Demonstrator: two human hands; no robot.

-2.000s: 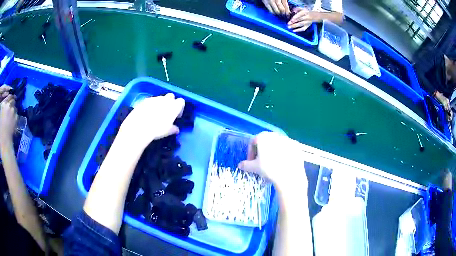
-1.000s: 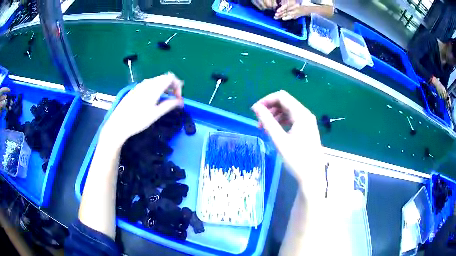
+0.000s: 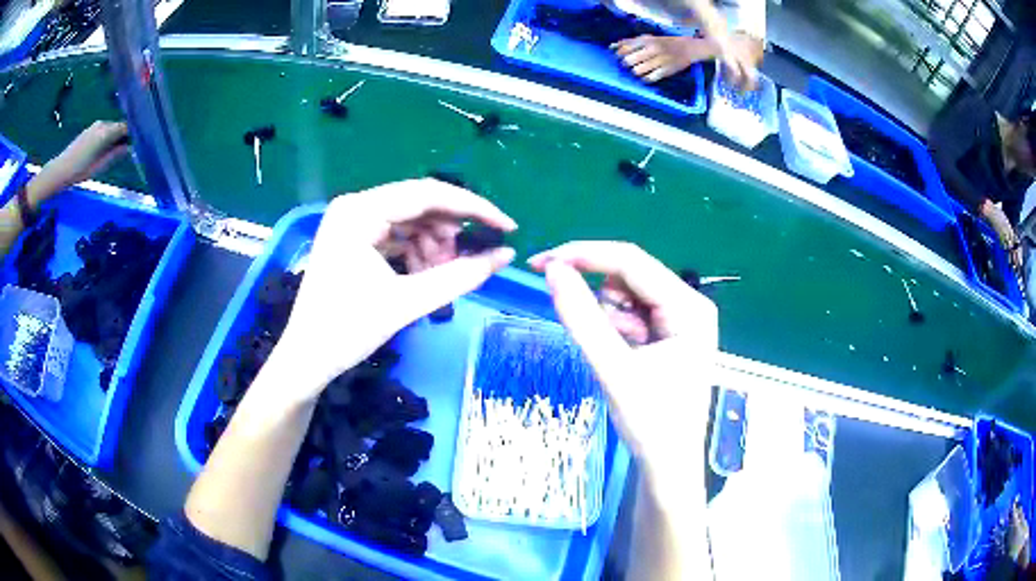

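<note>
My left hand (image 3: 386, 267), above the blue tray (image 3: 233, 340), holds a black plastic part (image 3: 479, 236) between thumb and fingers. My right hand (image 3: 636, 312) is just right of it, thumb and fingertips close together; a thin pin between them cannot be made out. The two hands are a small gap apart. Below them, a heap of black parts (image 3: 381, 454) lies in the tray's left side. A clear box (image 3: 528, 516) of white pins with blue ends (image 3: 528, 437) stands in its right side.
Beyond the tray, the green conveyor belt (image 3: 795, 250) carries scattered joined pieces (image 3: 259, 136). A metal post (image 3: 153, 114) stands at left. Neighbouring blue trays (image 3: 125, 375) flank mine. Clear containers (image 3: 773, 522) lie at right. People's hands (image 3: 659, 57) work across the belt; another arm reaches in at left.
My left hand has moved right and now shows a black part in its fingers. My right hand has come left and slightly down, closer to it. The pieces on the belt have shifted left.
</note>
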